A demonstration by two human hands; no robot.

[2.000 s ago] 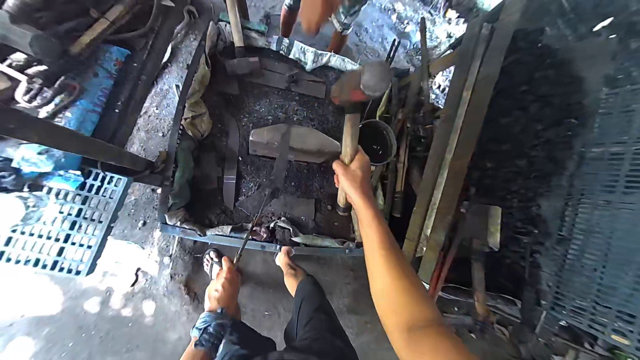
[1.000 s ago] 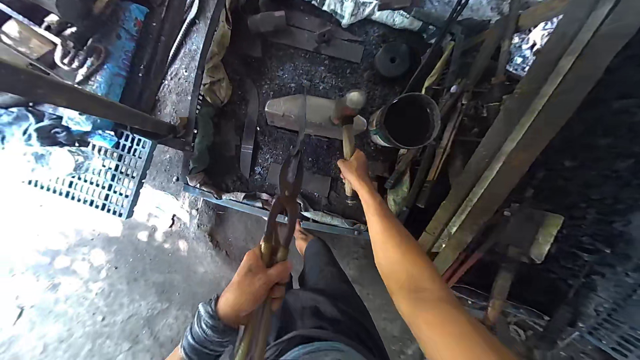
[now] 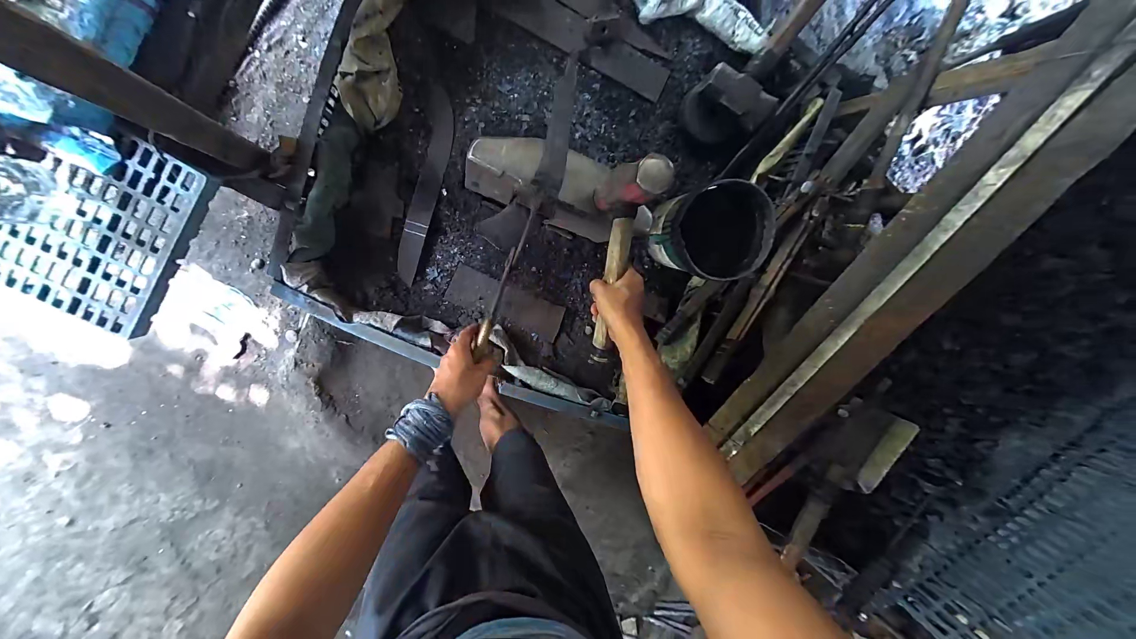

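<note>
Blacksmith's tongs (image 3: 506, 275) are gripped near their handle end by my left hand (image 3: 461, 368), at the front edge of the work pit. The tongs' jaws hold a dark flat metal blade (image 3: 559, 120), which lies across a steel anvil block (image 3: 506, 164). My right hand (image 3: 619, 306) is closed round the wooden handle of a sledgehammer (image 3: 616, 248). The hammer's head is over the right end of the anvil block, left of a black bucket (image 3: 723, 231). Whether the head touches the block, I cannot tell.
A curved metal strip (image 3: 426, 191) lies left of the anvil, and flat metal plates (image 3: 519, 306) lie in front. Another hammer (image 3: 732, 93) rests beyond the bucket. Wooden beams (image 3: 923, 240) run along the right. A plastic crate (image 3: 98, 226) is at the far left.
The tongs were upright and nearer my body one second ago; my left hand has moved forward with them. Two seconds ago the hammer was raised higher. Another hammer has appeared beyond the bucket.
</note>
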